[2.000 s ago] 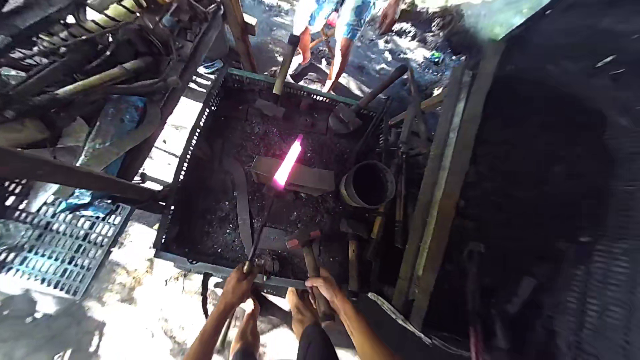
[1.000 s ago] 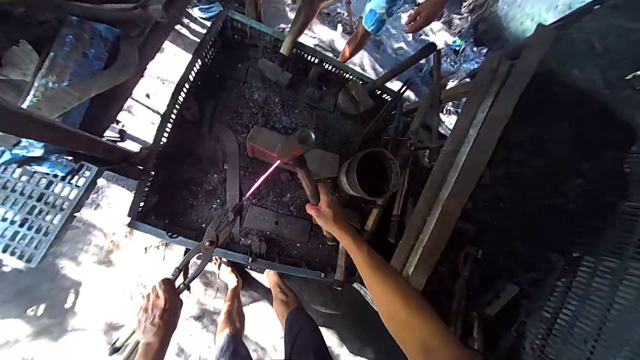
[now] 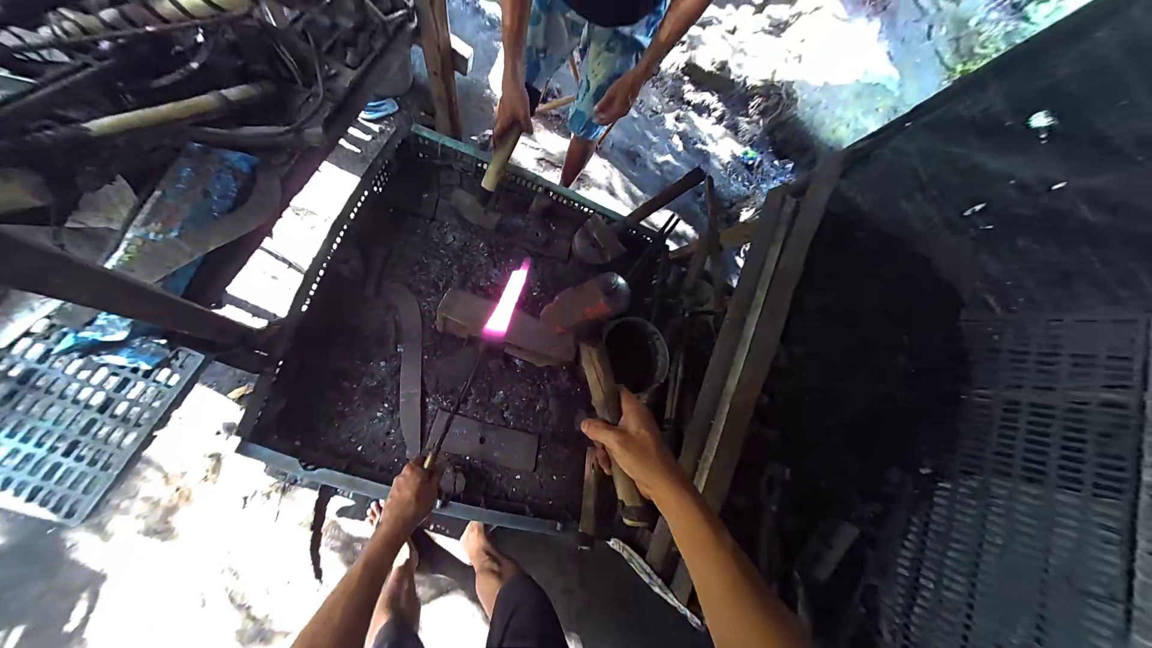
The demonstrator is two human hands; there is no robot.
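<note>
My left hand [image 3: 412, 495] is closed around the near end of a thin dark rod, whose far end [image 3: 507, 301] glows pink-white. That glowing end is over or on a steel anvil block [image 3: 468, 315]. My right hand [image 3: 633, 443] grips the wooden handle of a hammer [image 3: 587, 303]; its head is just right of the glowing metal, above the block's right end. Across the bin, another person's hand [image 3: 513, 115] holds a second hammer [image 3: 475, 207] by its pale handle, head down inside the bin. A round metal can [image 3: 635, 355] stands beside my hammer's handle.
A low plastic bin [image 3: 324, 470] surrounds the block and holds dark grit, a curved flat bar [image 3: 409, 369] and a flat plate [image 3: 490, 443]. Long wooden beams [image 3: 742, 360] run along the right. A plastic grate [image 3: 85, 432] lies at left. My feet are at the bin's near edge.
One second ago my left hand was on tongs at lower left; now it is on the rod, near the bin's edge. My hammer's head has shifted right, off the glowing metal.
</note>
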